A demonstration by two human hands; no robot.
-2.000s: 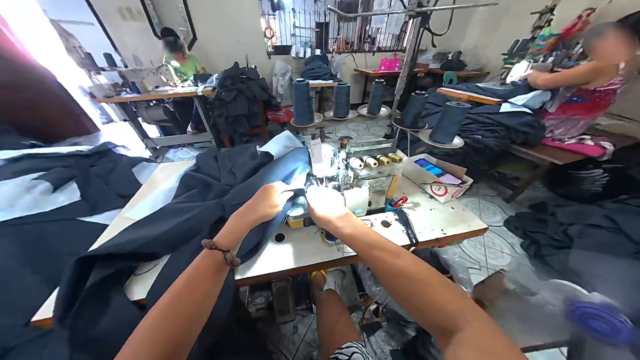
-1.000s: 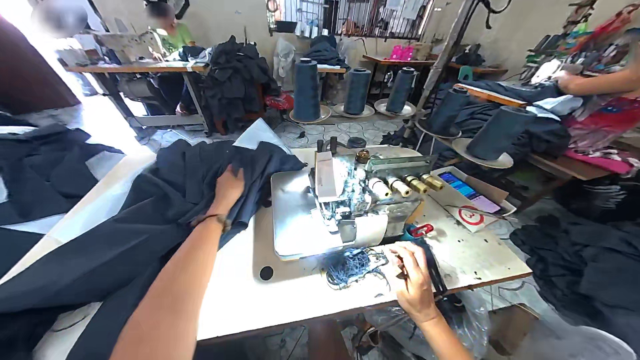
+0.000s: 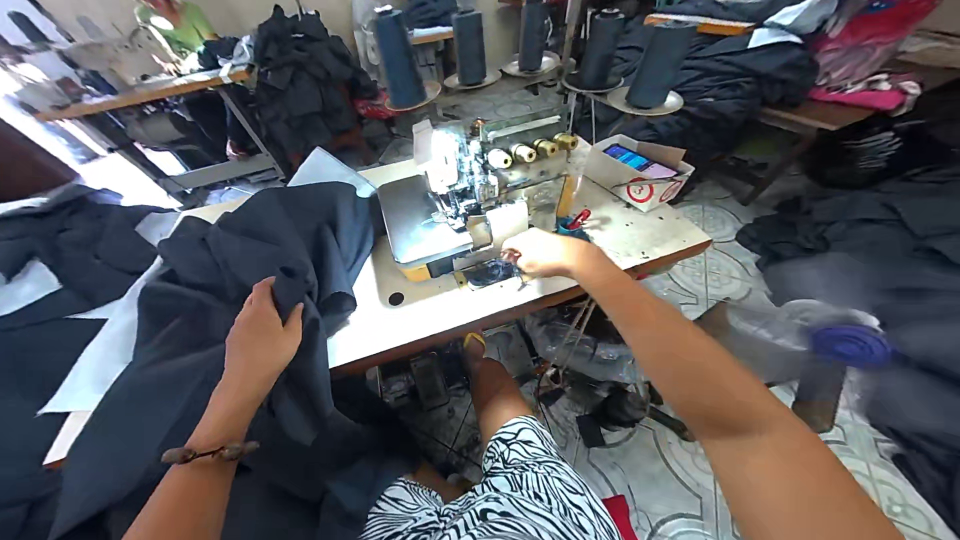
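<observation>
My left hand point(image 3: 262, 330) grips a fold of the dark fabric point(image 3: 217, 255), which drapes over the left of the table and down its front edge. An overlock sewing machine point(image 3: 480, 187) with its lamp lit stands on the white table point(image 3: 375, 330). At the machine's lower front is my right hand point(image 3: 536, 253), its fingers bent near a tuft of thread scraps point(image 3: 491, 271); whether they pinch anything is too small to tell. The metal plate point(image 3: 420, 217) of the machine lies bare between the fabric and the needle area.
Thread cones point(image 3: 397, 60) stand on a rack behind the machine. A cardboard box point(image 3: 637, 172) with a phone point(image 3: 641, 160) on it and a small cup point(image 3: 571, 227) holding a red-handled tool are at the right. Dark garments point(image 3: 885, 232) lie in heaps. A person point(image 3: 180, 34) sits at another table.
Since the last earlier frame, my right hand has moved from the table's right part to the machine's front. My left hand has gone from resting flat on the fabric to gripping a fold lower down.
</observation>
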